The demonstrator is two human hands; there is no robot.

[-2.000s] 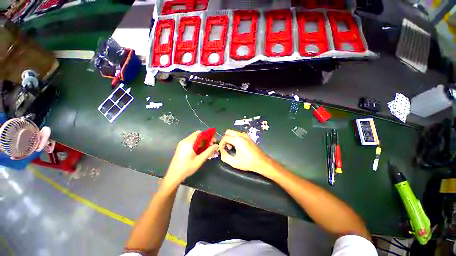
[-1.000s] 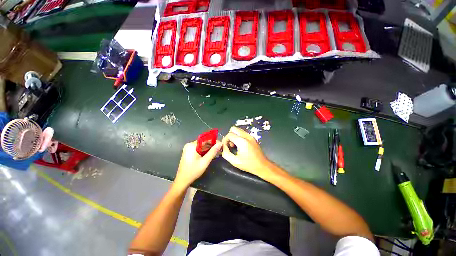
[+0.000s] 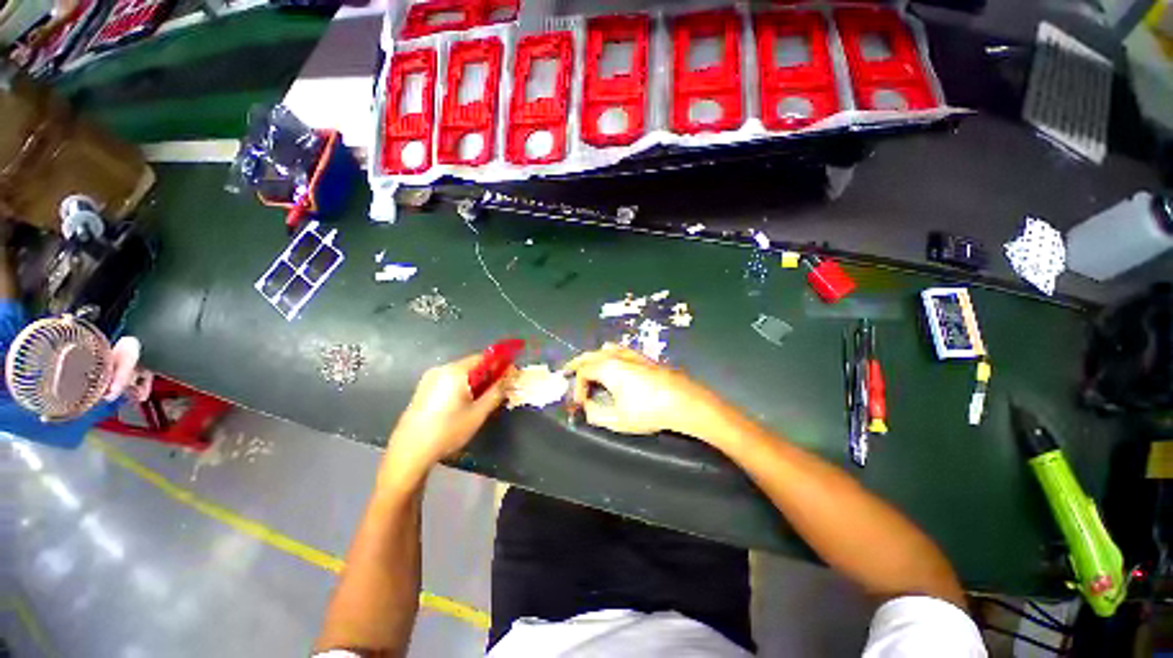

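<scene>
A red housing (image 3: 494,365) is held tilted in my left hand (image 3: 444,409), above the green mat near its front edge. My right hand (image 3: 630,390) is to its right, apart from the housing, with thumb and fingertips pinched together; whether they hold a small piece is too small to tell. A pale pile of backing scraps (image 3: 538,386) lies between the hands. Small white pieces (image 3: 650,327) lie loosely just behind my right hand.
Blister tray (image 3: 798,134) of red housings at the back. Divided frame (image 3: 301,270) and small metal parts (image 3: 341,364) at left. Tweezers (image 3: 858,386), red-handled tool (image 3: 877,396), boxed device (image 3: 952,323) and green electric screwdriver (image 3: 1078,521) at right. Pink-white fan (image 3: 59,366) far left.
My left hand has moved left with the red housing and tilted it. The gap between the hands has widened, and the pale scraps now show between them. My right hand has lowered slightly.
</scene>
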